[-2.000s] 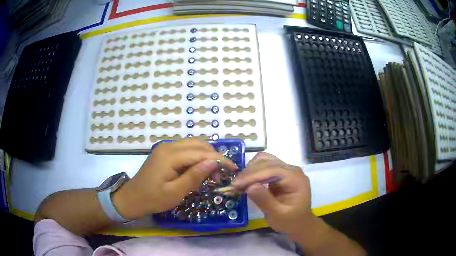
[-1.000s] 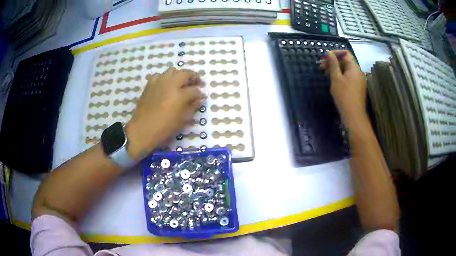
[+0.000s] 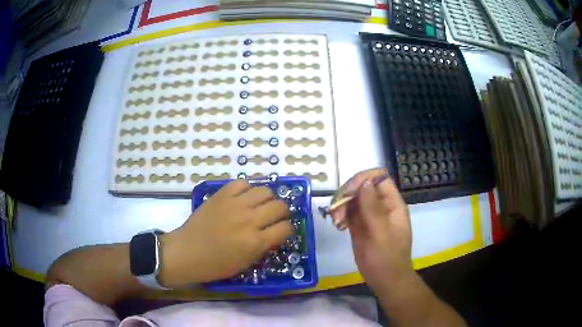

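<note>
My left hand (image 3: 233, 233) is over and partly in the blue parts bin (image 3: 311, 255), back up; its fingertips are hidden. Silver round parts (image 3: 295, 258) fill the bin. My right hand (image 3: 380, 223) is just right of the bin, its fingers closed on a thin tan pick-up stick (image 3: 348, 199) with a purplish end. A small dark metal piece shows at the stick's tip. Behind the bin lies the white loading board (image 3: 185, 105) with tan dumbbell cutouts. One column of ringed parts runs down it, with a shorter column to its right.
A black parts tray (image 3: 424, 121) with bright inserts along its far edge lies right of the board. A second black tray (image 3: 48, 128) is far left. Stacked boards (image 3: 520, 147) stand at right, more (image 3: 297, 9) at the back, beside a calculator (image 3: 416, 16).
My left hand has moved from the board back to the bin. My right hand has come from the black tray to beside the bin. The right column on the board has one more ringed part than two seconds ago.
</note>
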